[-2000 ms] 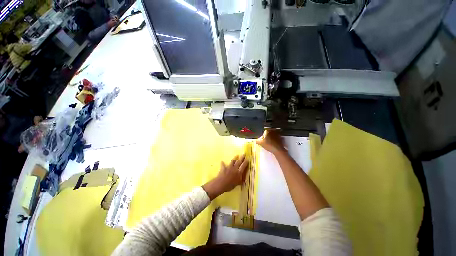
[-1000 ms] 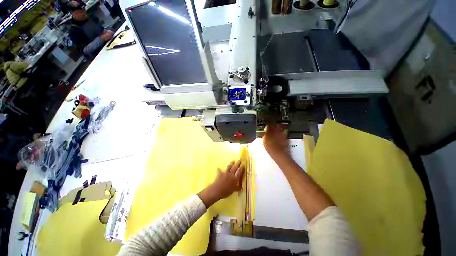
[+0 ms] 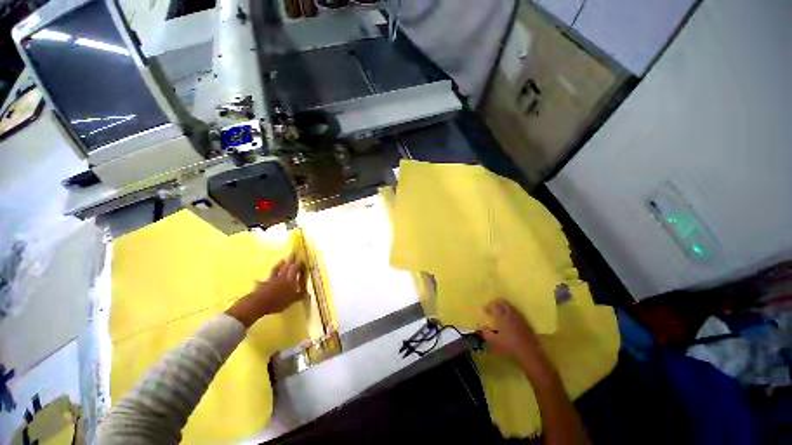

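A large yellow garment panel (image 3: 191,304) lies left of the template slot strip (image 3: 318,291). My left hand (image 3: 282,285) rests flat on its right edge beside the strip, fingers spread, below the sewing machine head (image 3: 252,193). Another yellow panel (image 3: 486,235) lies to the right and hangs over the table's front edge. My right hand (image 3: 508,328) is at its lower part, with fingertips on the cloth; whether it grips the cloth is hard to tell. The white template sheet (image 3: 360,252) lies between the two panels.
A tangled black cord or tool (image 3: 425,339) lies on the metal bed's front edge (image 3: 373,343), close to my right hand. The control screen (image 3: 95,78) stands at the upper left. A wooden board (image 3: 556,96) and a white cabinet (image 3: 660,165) are at the right.
The view has swung to the right. My right hand has moved from beside the machine head to the right panel's lower part. My left hand stays on the left panel beside the strip.
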